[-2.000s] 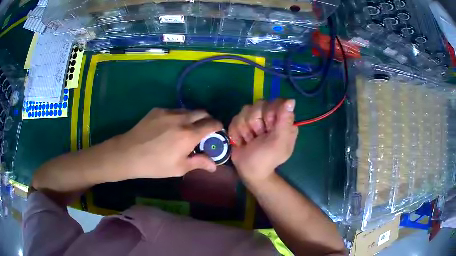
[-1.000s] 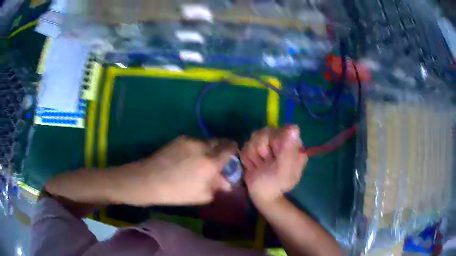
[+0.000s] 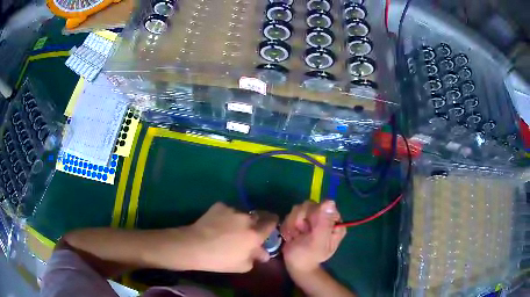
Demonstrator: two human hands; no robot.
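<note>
My left hand [image 3: 235,241] grips a round component [image 3: 272,242] with a silver-white ring, low in the middle of the view; its fingers cover part of it. My right hand [image 3: 311,235] is curled in a fist close at the component's right side. A red test lead [image 3: 375,217] runs from the right fist; the probe itself is hidden in the fingers. A blue-black test lead [image 3: 240,180] loops down to the component. The contact disc cannot be made out.
Stacked blister trays [image 3: 232,64] with round components stand behind the yellow tape [image 3: 232,144]. Another tray [image 3: 465,232] stands right, one [image 3: 23,139] far left. Dot stickers [image 3: 87,168] and paper [image 3: 96,130] lie left. A red block [image 3: 398,145] sits among wires; an orange fan [image 3: 72,20] is behind.
The view has tilted up, so the hands and mat appear lower and more of the rear trays and the fan show. Both hands keep their hold, close together at the component.
</note>
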